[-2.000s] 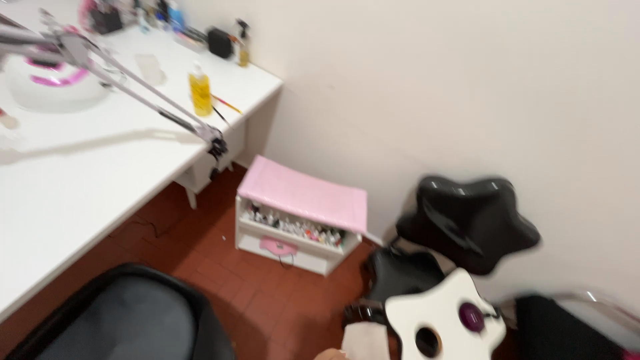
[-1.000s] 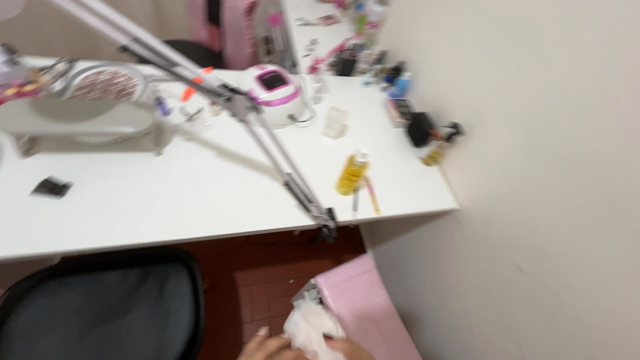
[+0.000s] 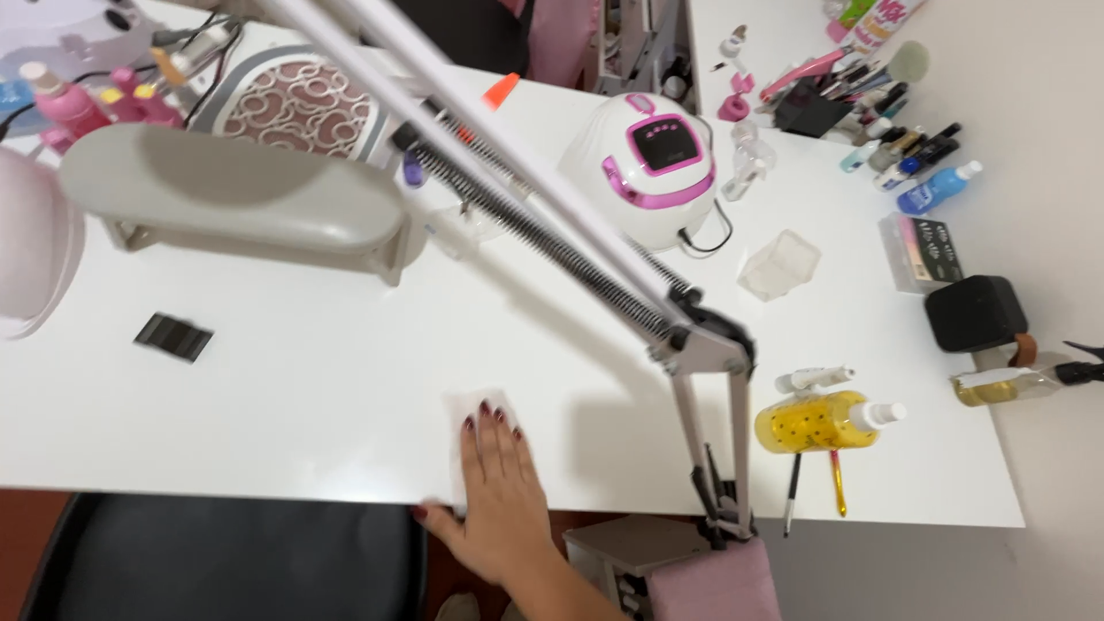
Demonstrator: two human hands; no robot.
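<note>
My right hand (image 3: 500, 500) lies palm down at the near edge of the white table (image 3: 345, 414), fingers stretched out and thumb apart. Beneath its fingers is a thin white wipe (image 3: 461, 410), flat on the tabletop. My left hand is out of view. To the right of the hand are a bottle of yellow liquid (image 3: 806, 423), a black-and-white brush (image 3: 792, 496) and a yellow-and-red brush (image 3: 837, 487). A small dark rectangular thing (image 3: 174, 336) lies to the left, in front of the grey padded armrest (image 3: 233, 190).
A metal lamp arm (image 3: 552, 216) crosses over the table and is fixed at its near edge. Behind it stand a white-and-pink nail lamp (image 3: 642, 172) and a clear container (image 3: 780, 263). Several bottles and a black box (image 3: 976, 313) line the right wall. A black chair (image 3: 233, 561) is at the near edge.
The view has swung from the floor and pink-topped cabinet to the table. One second ago both hands were near the cabinet with white material; now the right hand is on the table.
</note>
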